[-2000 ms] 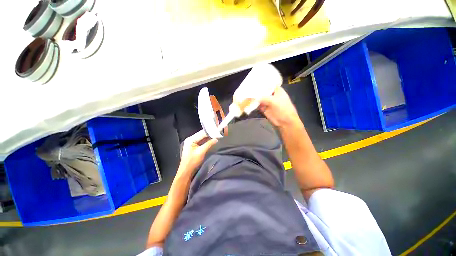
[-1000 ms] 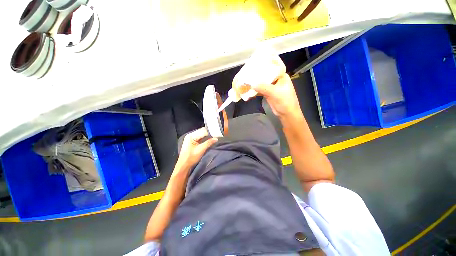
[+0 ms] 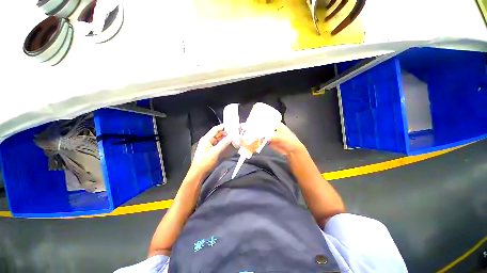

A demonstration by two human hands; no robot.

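Observation:
My left hand (image 3: 210, 149) holds a pale band loop (image 3: 231, 120) above my lap, near the table edge. The loop is seen nearly edge-on. My right hand (image 3: 284, 139) holds a translucent white glue bottle (image 3: 262, 120) with amber contents, just to the right of the loop. Its thin nozzle (image 3: 241, 161) points down toward my apron (image 3: 256, 213), away from the loop. The bottle's upper left side is close to the loop; whether they touch is unclear. Some right-hand fingertips are hidden behind the bottle.
Rolled bands (image 3: 49, 40) stand at the left of the white table (image 3: 160, 58), one with a white scrap over it. Dark curved strips (image 3: 347, 18) stand on a yellow board (image 3: 299, 32). Blue bins (image 3: 131, 160) sit below at both sides; the left holds grey-beige strip bundles (image 3: 72, 149).
The nozzle has left the loop and swung down toward my lap. The bottle has moved lower and closer to my left hand. The loop has turned more edge-on. The view has shifted slightly.

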